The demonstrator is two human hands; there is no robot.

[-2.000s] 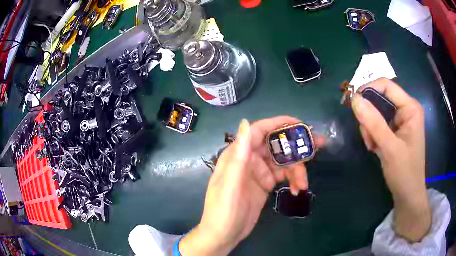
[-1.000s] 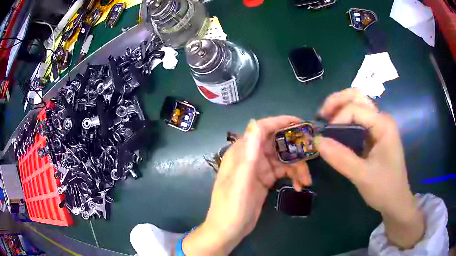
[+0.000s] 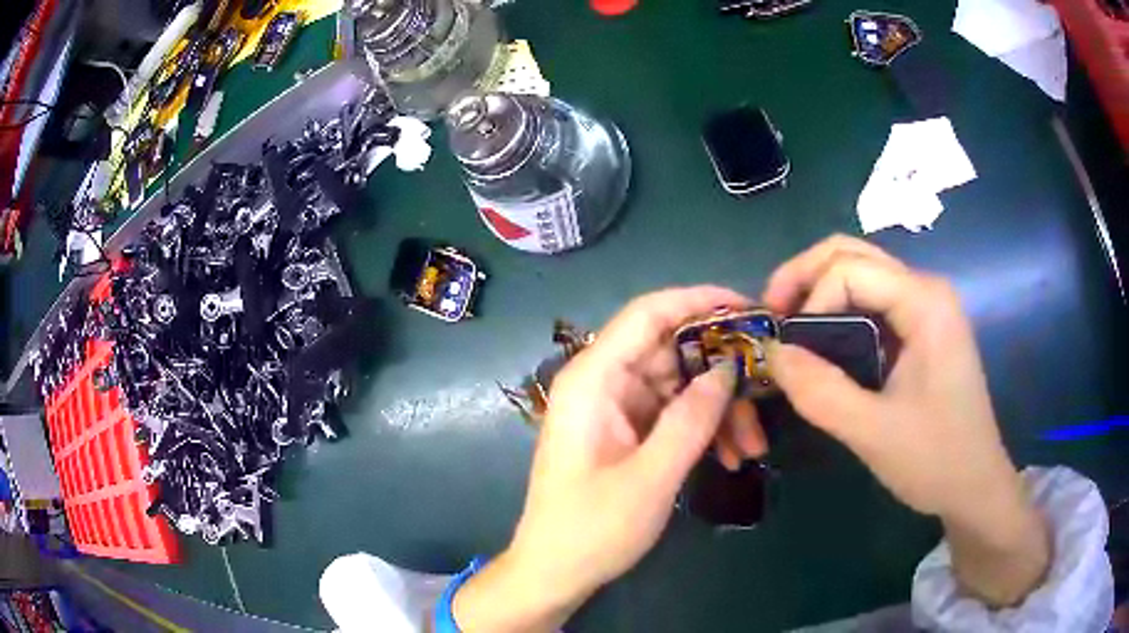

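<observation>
My left hand [image 3: 619,433] holds an open smartwatch case [image 3: 716,340] with a metal rim and orange and dark parts inside; its thumb presses at the case's lower edge. My right hand [image 3: 891,371] holds a glossy black display screen [image 3: 844,344] close beside the case's right side, its fingertips at the case's edge. Whether a ribbon joins the two cannot be told, as the fingers cover that spot. A dark smartwatch [image 3: 728,495] lies on the green bench below my left fingers, partly hidden.
A heap of clamps [image 3: 223,309] on a red tray [image 3: 105,458] lies left. Two clear bottles [image 3: 545,186] stand at the upper middle. Another open watch case [image 3: 440,282], a black watch [image 3: 747,151], white paper [image 3: 914,173] and orange flex scraps [image 3: 541,381] lie around my hands.
My right hand has brought the screen from the right to the case. My left thumb has come down onto the case, which was lying open in the fingers.
</observation>
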